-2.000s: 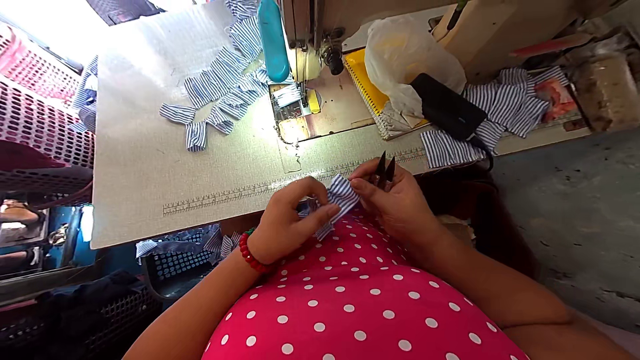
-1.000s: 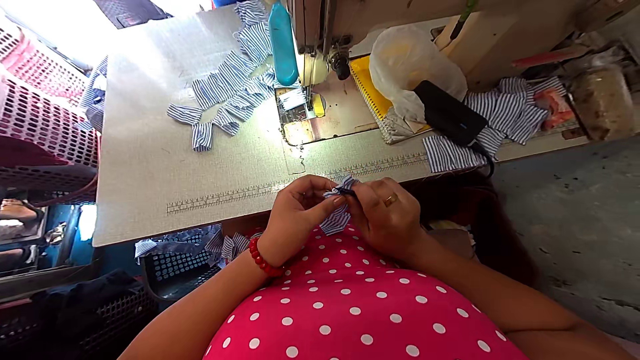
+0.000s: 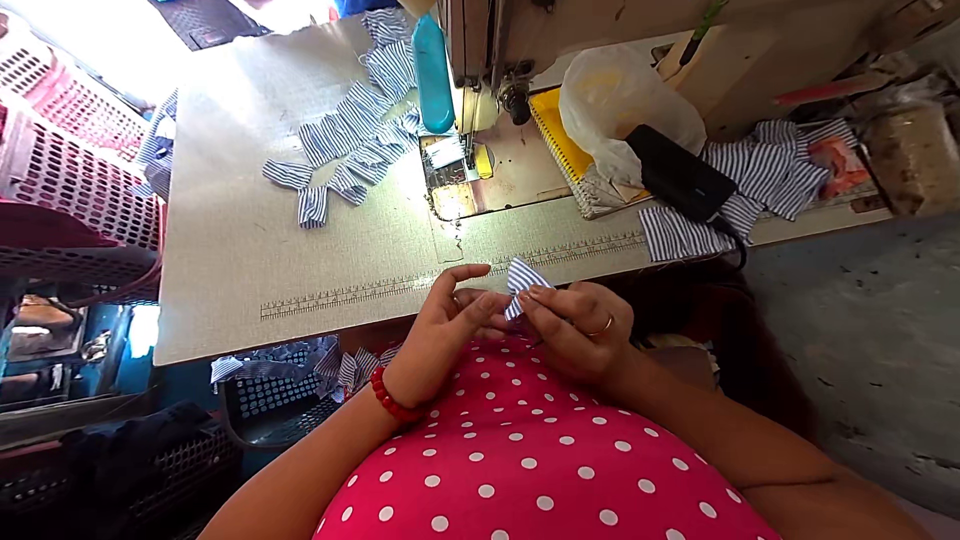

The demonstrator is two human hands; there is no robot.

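Note:
A small blue-and-white striped fabric piece [image 3: 523,282] is pinched between the thumb and fingers of my right hand [image 3: 585,326], just past the table's front edge. My left hand [image 3: 450,322] is beside it with the index finger raised and apart; its lower fingers reach behind the fabric, and whether they touch it is hidden. Beyond my hands stands a sewing machine, its presser foot [image 3: 469,154] over the metal plate. More striped pieces [image 3: 334,135] lie in a linked string on the table to the left of the needle.
A ruler scale [image 3: 360,291] runs along the table's front edge. Right of the needle are a yellow spiral notebook [image 3: 559,135], a plastic bag [image 3: 622,97], a black corded device [image 3: 679,172] and striped pieces [image 3: 772,169]. Perforated baskets [image 3: 90,180] stand at left; another [image 3: 277,405] is below the table.
Two seconds ago dark-bladed snips showed in my right hand; they are not visible now. My hands were close together on the fabric a second ago, and my left fingers have since spread from it.

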